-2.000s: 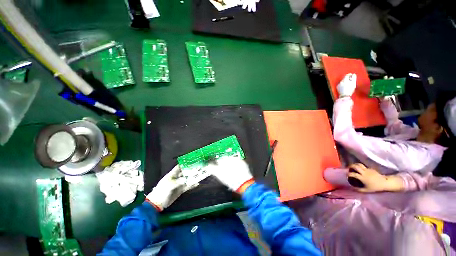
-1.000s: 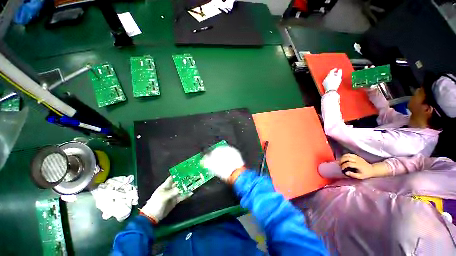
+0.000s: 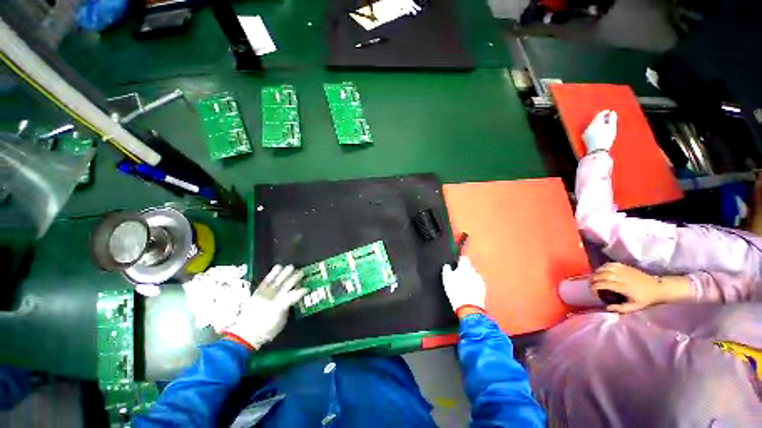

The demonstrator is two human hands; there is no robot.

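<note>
A green circuit board [image 3: 349, 277] lies slightly tilted on the black mat [image 3: 334, 209], white marks at its left end. My left hand [image 3: 271, 305], white-gloved, rests at the board's left end, fingers spread. My right hand [image 3: 464, 286], white-gloved, is at the mat's right edge, its fingers closed around the lower part of a thin dark tool [image 3: 461, 244]; its lower end is hidden. A small black brush [image 3: 426, 224] lies on the mat, above and right of the board.
Orange mat [image 3: 514, 242] at right, beside a neighbour in pink [image 3: 660, 334]. Three boards [image 3: 281, 117] lie behind the mat. Silvery pot [image 3: 159, 247], crumpled white wipes [image 3: 219, 294] and more boards [image 3: 115, 334] at left. A slanting post with blue pens [image 3: 163, 180] stands upper left.
My right hand has left the board and moved right to the thin tool. The black brush now shows on the mat. The board lies lower, and my left hand's fingers have spread.
</note>
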